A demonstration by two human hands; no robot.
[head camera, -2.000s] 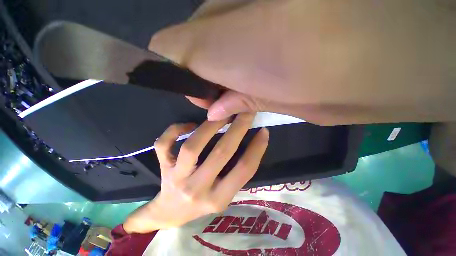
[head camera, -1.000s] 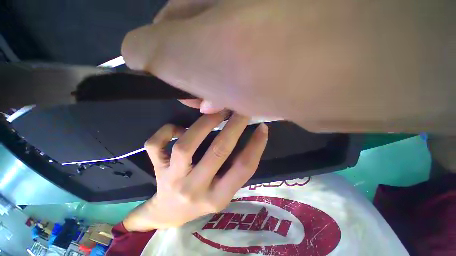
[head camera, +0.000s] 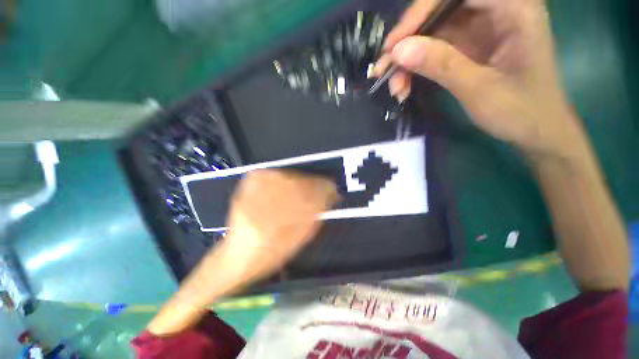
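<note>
A long black pad sheet with a white border point(head camera: 411, 175) lies in the black divided tray point(head camera: 441, 242); its right end is bare white with a stepped edge. My left hand point(head camera: 277, 210) is over the middle of the sheet, fingers curled, blurred; whether it holds anything is hidden. My right hand point(head camera: 466, 66) holds dark, slim tweezers point(head camera: 439, 15), tips pointing down-left beside a pile of small shiny flex-cable parts point(head camera: 336, 59) in the tray's upper part.
Another pile of small dark parts point(head camera: 189, 151) fills the tray's left compartment. A pale frame arm point(head camera: 77, 120) stands at left. A small white scrap point(head camera: 512, 239) lies on the green mat point(head camera: 490, 263) right of the tray. A yellow-marked strip runs along the near side.
The view has moved back and shows the whole tray. My right hand has moved from close to the camera, beside my left fingers, to the parts pile. My left hand is now over the sheet.
</note>
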